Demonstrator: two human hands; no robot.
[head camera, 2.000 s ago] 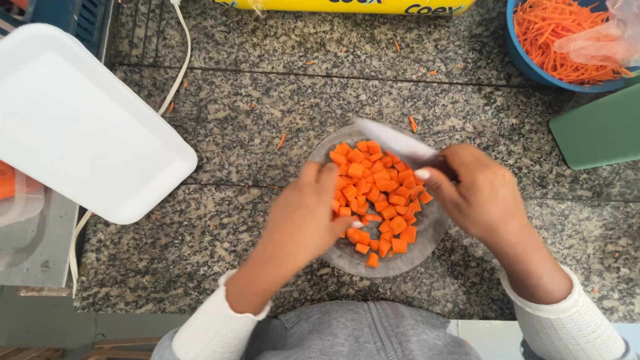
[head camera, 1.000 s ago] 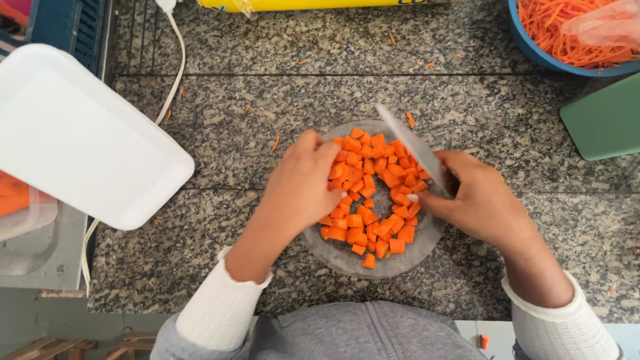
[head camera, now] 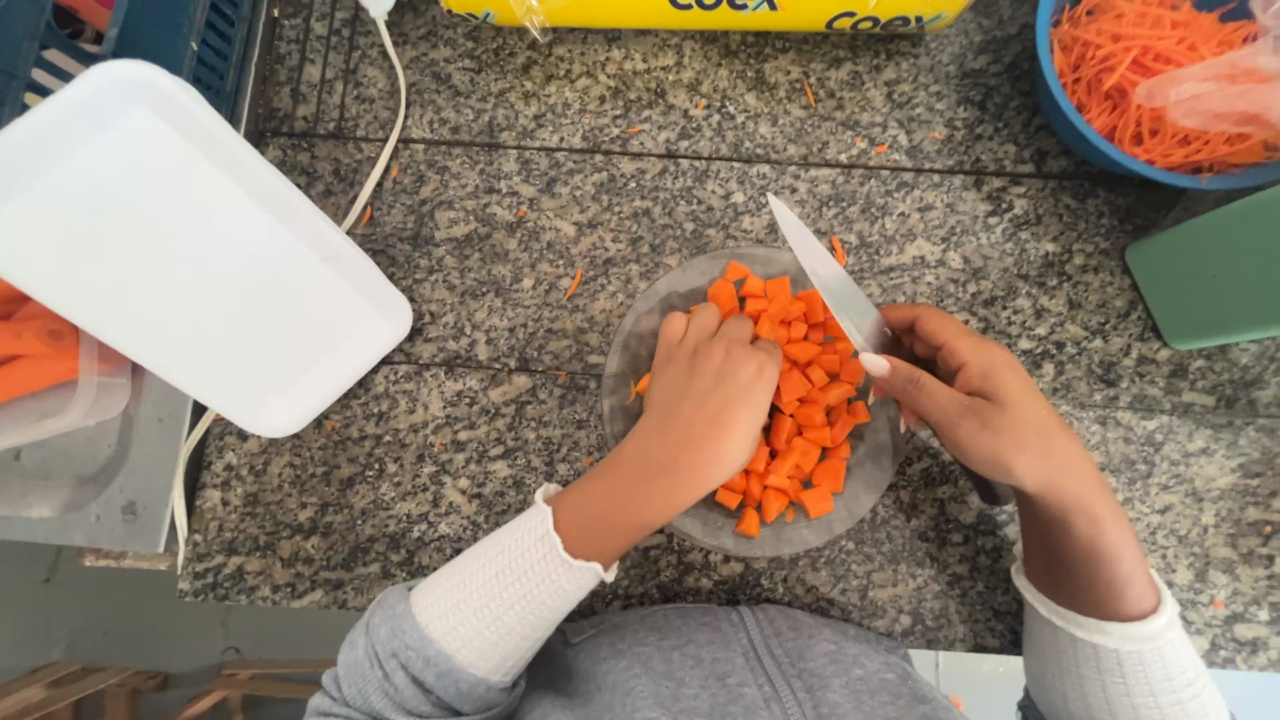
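Note:
Diced carrot pieces (head camera: pixel 800 400) lie heaped on a round clear glass plate (head camera: pixel 690 280) on the granite countertop. My left hand (head camera: pixel 710 390) rests on the left part of the heap with its fingers curled down; whether it grips any pieces is hidden. In my right hand (head camera: pixel 960 390), at the plate's right edge, is a kitchen knife (head camera: pixel 825 270), its blade pointing up and left over the plate's rim and its dark handle partly showing under the palm.
A white tray (head camera: pixel 190 240) lies at left above a clear container of carrots (head camera: pixel 40 350), near a white cord (head camera: pixel 395 110). At back are a yellow package (head camera: pixel 700 12) and a blue basket (head camera: pixel 180 50). Right: a blue bowl (head camera: pixel 1060 110) of shredded carrot and a green block-shaped object (head camera: pixel 1210 270).
My left hand has moved from the plate's left edge in over the carrot pieces. The gap among the pieces seen a second ago no longer shows. The knife stays in my right hand.

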